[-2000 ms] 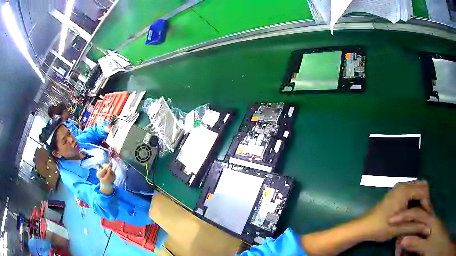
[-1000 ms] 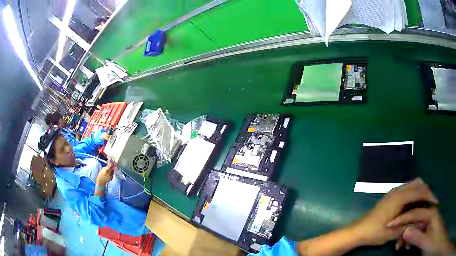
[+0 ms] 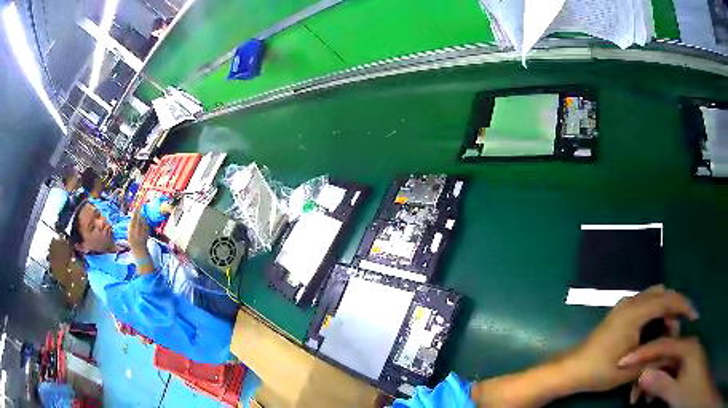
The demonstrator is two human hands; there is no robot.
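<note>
My left hand (image 3: 635,339) reaches in from the bottom, fingers bent, close above my right hand (image 3: 678,374) at the lower right. A dark patch shows between them; whether it is a held object or a gap is unclear. A black sheet with white strips (image 3: 621,259) lies just beyond my left hand. An opened tablet unit (image 3: 371,323) with a silver panel lies left of my hands. Another unit (image 3: 407,227) lies behind it, with a third (image 3: 307,243) to the left. One more unit (image 3: 523,125) lies at the back.
A unit (image 3: 714,139) is cut off by the right edge. Clear plastic bags (image 3: 257,203) and a grey box with a fan (image 3: 209,239) lie left. A person in blue (image 3: 152,299) is beside the bench. A cardboard box (image 3: 295,370) stands at the near edge; papers (image 3: 587,24) hang behind.
My hands stay close together at the lower right; the fingers of my left hand have lifted and spread slightly. The view has shifted a little. The other person's hand has risen towards their face.
</note>
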